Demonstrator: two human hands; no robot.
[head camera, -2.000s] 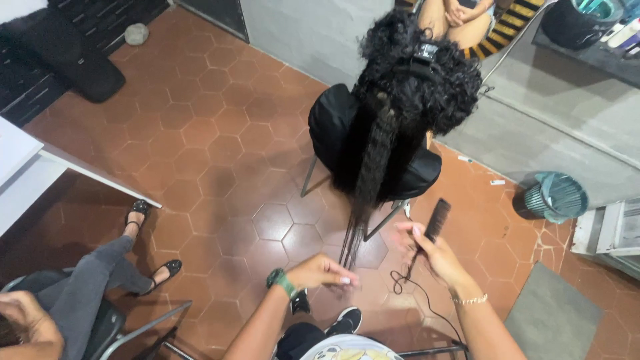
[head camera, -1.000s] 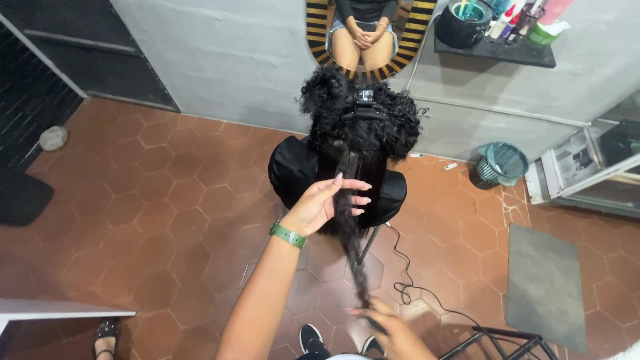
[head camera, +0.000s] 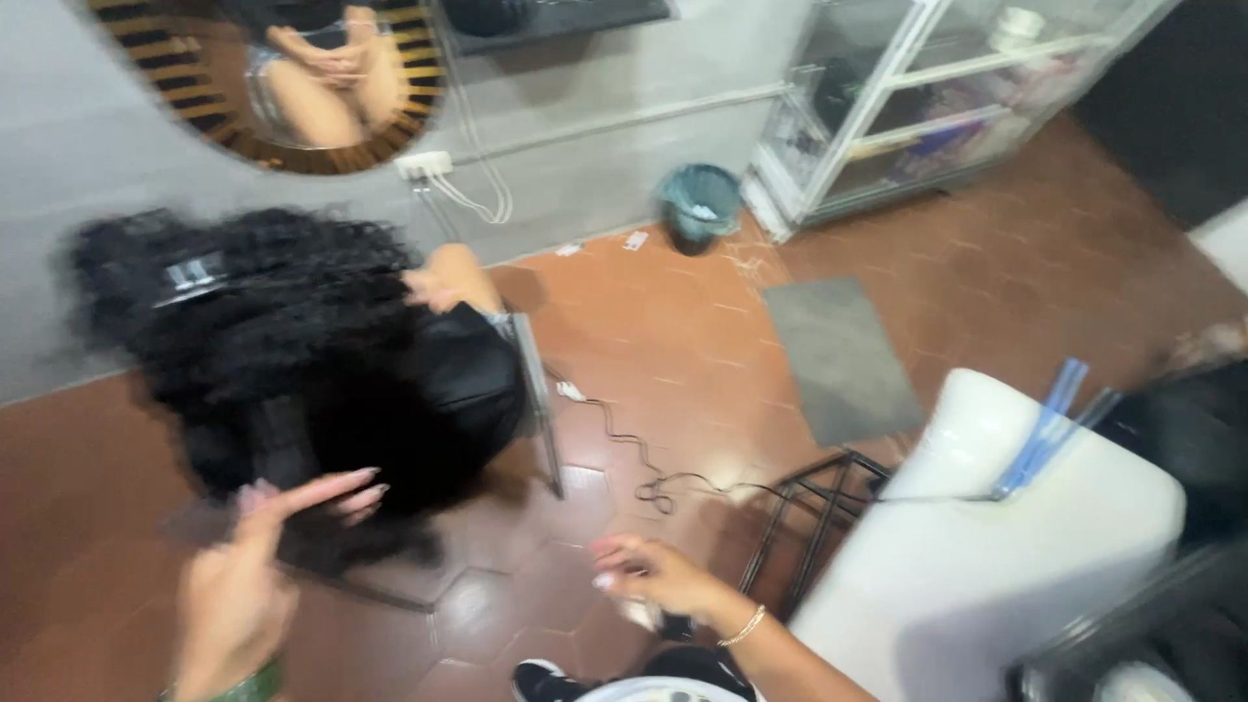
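A seated person's long black hair (head camera: 292, 390), curly on top, is held up by a clip (head camera: 193, 278). My left hand (head camera: 278, 551), with a green band at the wrist, is at the lower hair, index finger stretched out. Blur hides whether a lock lies between its fingers. Away from the hair, over the floor, is my right hand (head camera: 658, 580), wearing a bracelet; its fingers are loosely bent and nothing shows in them. A blue hair straightener (head camera: 1043, 434) rests partly spread on a white padded surface (head camera: 1033, 546), its cord running left.
A black metal frame (head camera: 814, 507) stands beside the white surface, and a dark cord (head camera: 624, 448) loops over the tiles. Farther off are a mirror (head camera: 429, 97), a teal bin (head camera: 700, 205), a glass cabinet (head camera: 848, 166) and a grey mat (head camera: 843, 361).
My right hand has left the lock of hair it held about one second ago. The comb seen in it earlier is out of sight. The view has swung right, showing the straightener.
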